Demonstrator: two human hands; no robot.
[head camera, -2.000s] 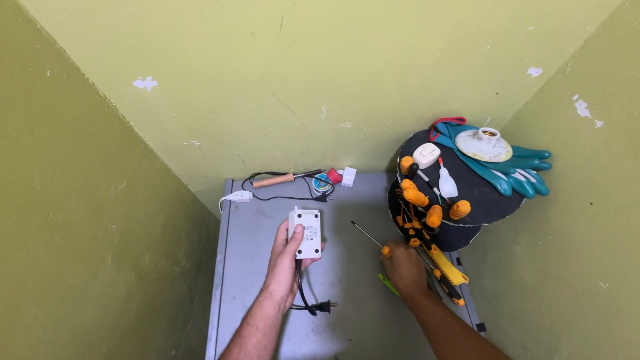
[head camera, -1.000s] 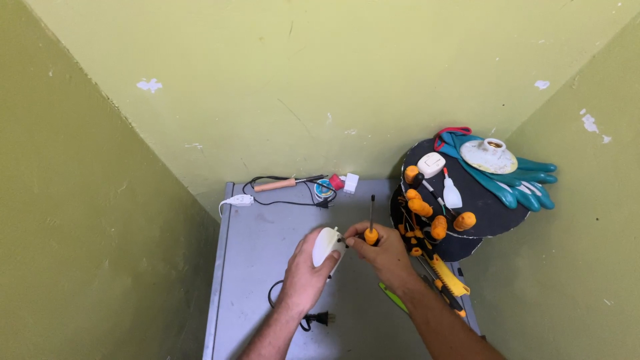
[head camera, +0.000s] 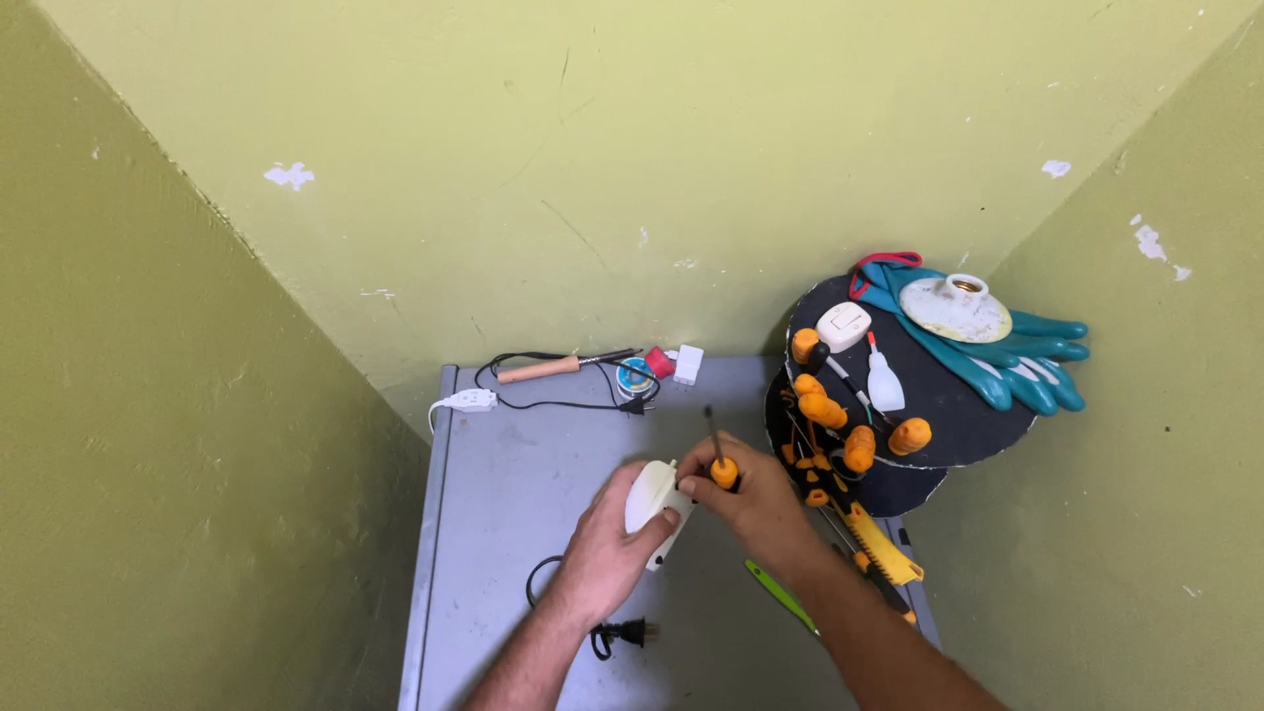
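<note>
My left hand (head camera: 614, 538) grips a white plastic electrical device (head camera: 652, 497), turned on its side, with dark spots along its edge. A black cord with a plug (head camera: 632, 632) lies below that hand on the table. My right hand (head camera: 755, 499) holds a screwdriver (head camera: 724, 469) by its orange handle, its shaft pointing up and away from the device. The thumb and fingertips of that hand are at the device's right edge; whether they pinch something small there I cannot tell.
A soldering iron (head camera: 538, 370), a solder spool (head camera: 634, 378) and a white extension socket (head camera: 471, 400) lie along the grey table's (head camera: 494, 513) back. Right, a black round stand (head camera: 968, 425) bears orange-handled tools, teal gloves (head camera: 1037, 380), a lamp holder (head camera: 956, 308) and a white switch (head camera: 843, 326). A green tool (head camera: 780, 595) lies beside my right forearm.
Two seconds ago the device lay with its screw-holed face up and the screwdriver was apart from it. The device is now tilted on its side, with my right fingers at its edge and the screwdriver shaft upward.
</note>
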